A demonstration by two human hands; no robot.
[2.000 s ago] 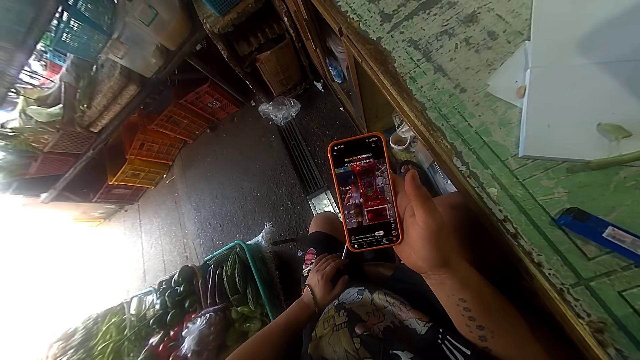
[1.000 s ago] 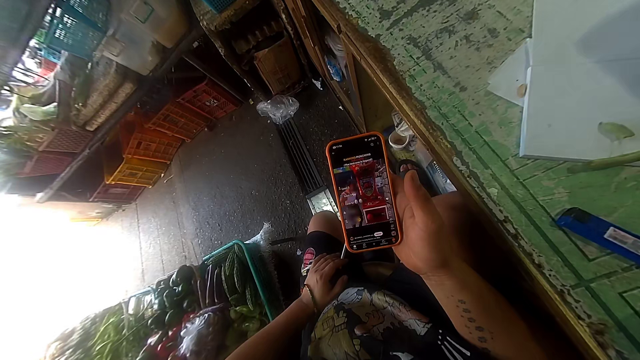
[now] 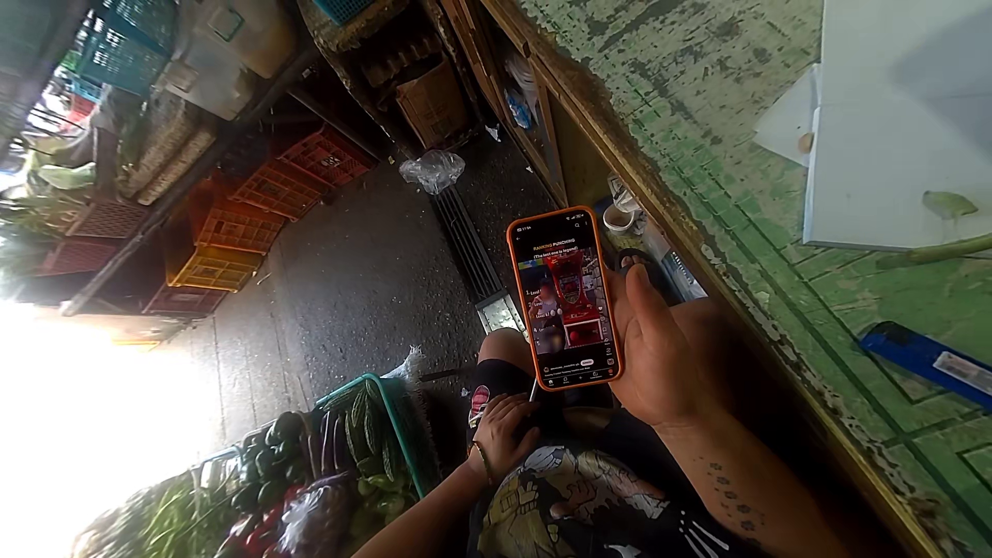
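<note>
In my right hand (image 3: 659, 356) is a smartphone in an orange case (image 3: 564, 297), held upright with the thumb along its right edge. Its lit screen shows a video with mostly red imagery and some writing. My left hand (image 3: 502, 434) rests on my thigh below the phone, over dark shorts, its fingers slightly spread; the palm is hidden. A thin bracelet (image 3: 482, 463) circles the left wrist. A thin pale line, perhaps a cable, shows between the phone's bottom and the left hand.
A worn green tabletop (image 3: 744, 232) at right bears a white board (image 3: 899, 124) and a blue tool (image 3: 930, 364). Lower left stands a teal-edged crate (image 3: 403, 434) of vegetables. Plastic crates (image 3: 279, 188) line the floor, where a clear plastic bag (image 3: 434, 170) lies by a drain grate (image 3: 465, 244).
</note>
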